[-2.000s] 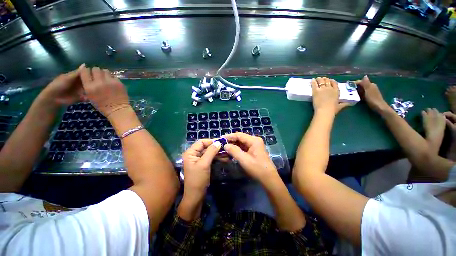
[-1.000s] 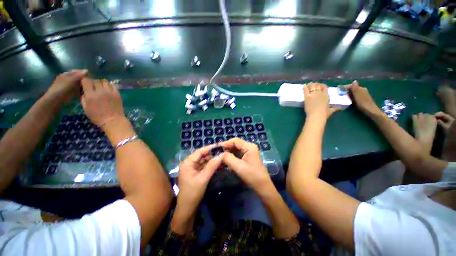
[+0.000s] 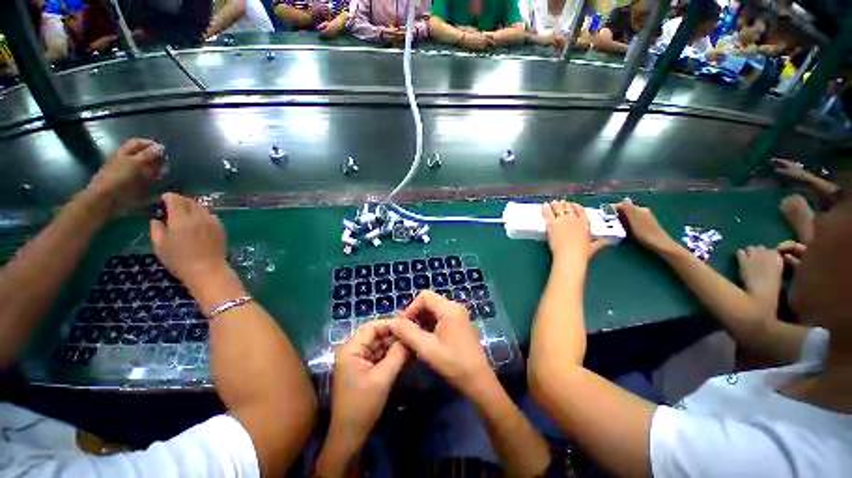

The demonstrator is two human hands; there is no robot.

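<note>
My left hand [image 3: 367,358] and my right hand [image 3: 448,342] meet at the fingertips over the near edge of the clear tray [image 3: 503,351]. They pinch a small unit between them; the fingers hide nearly all of it, so its state cannot be told. Black covers [image 3: 403,288] lie in rows in the tray's pockets, with bare shiny pockets along the near side. A heap of white-silver piled units [image 3: 378,227] lies behind the tray.
A white cord [image 3: 417,121] runs down to the power strip [image 3: 528,222], on which the right neighbour's hand rests. The left neighbour's hands are above another tray of covers [image 3: 140,299]. Small units [image 3: 349,165] stand spaced along the dark strip. People sit opposite.
The view has tilted up, so people opposite now show. My fingers have closed around the small unit, whose black face and pale rim showed two seconds ago. The left neighbour's hands have moved apart.
</note>
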